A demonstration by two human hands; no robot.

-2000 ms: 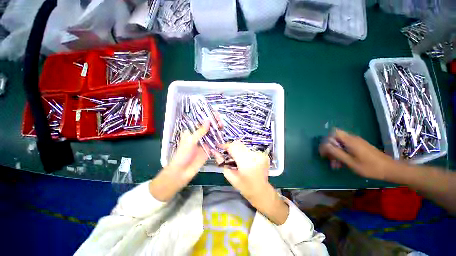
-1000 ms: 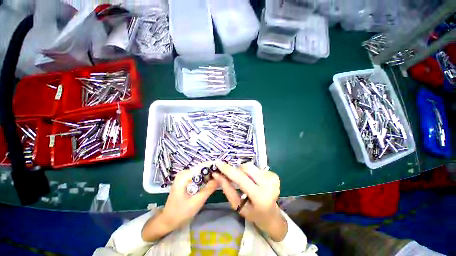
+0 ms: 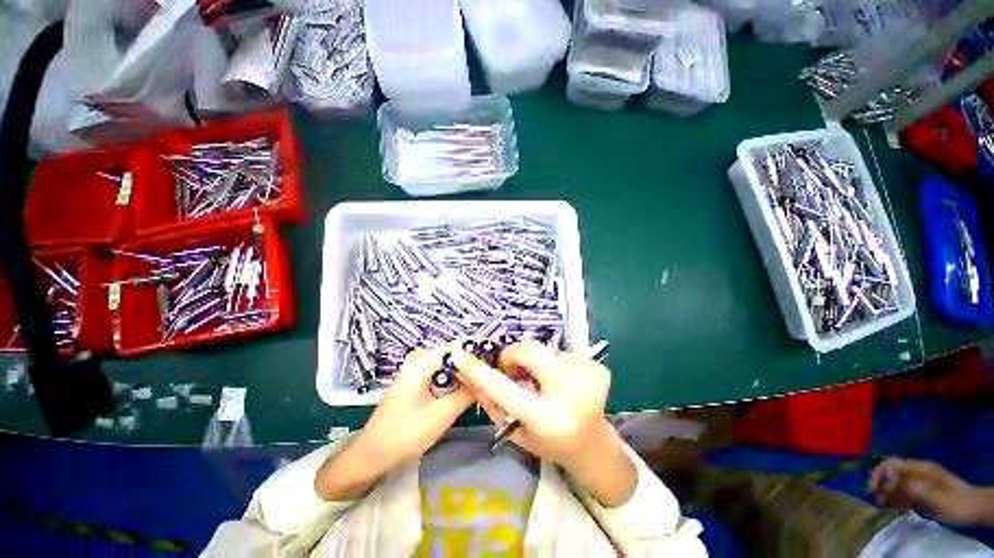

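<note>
My left hand (image 3: 405,420) holds several stepped pins (image 3: 443,378) at the near edge of the white parts tub, their dark-ringed ends with pale centres facing me. My right hand (image 3: 561,409) touches the pins with its fingers and also holds a slim dark stick (image 3: 505,433), perhaps a marker pen, that pokes out below the palm. The fingers hide parts of the pins. The white parts tub (image 3: 330,294) holds many loose silver pins. Beyond it, the small clear plastic box (image 3: 391,164) holds pins lying side by side.
Red parts bins (image 3: 283,267) with loose pins stand at left beside a black flexible arm (image 3: 20,185). A clear tub (image 3: 772,262) of pins and a blue bin (image 3: 944,311) are at right. Clear boxes (image 3: 610,82) line the back. Another person's hand (image 3: 926,485) shows at lower right.
Both hands have come back from over the tub's pins to its near edge, and the pins now show end-on. The other person's hand has left the bench and shows at lower right.
</note>
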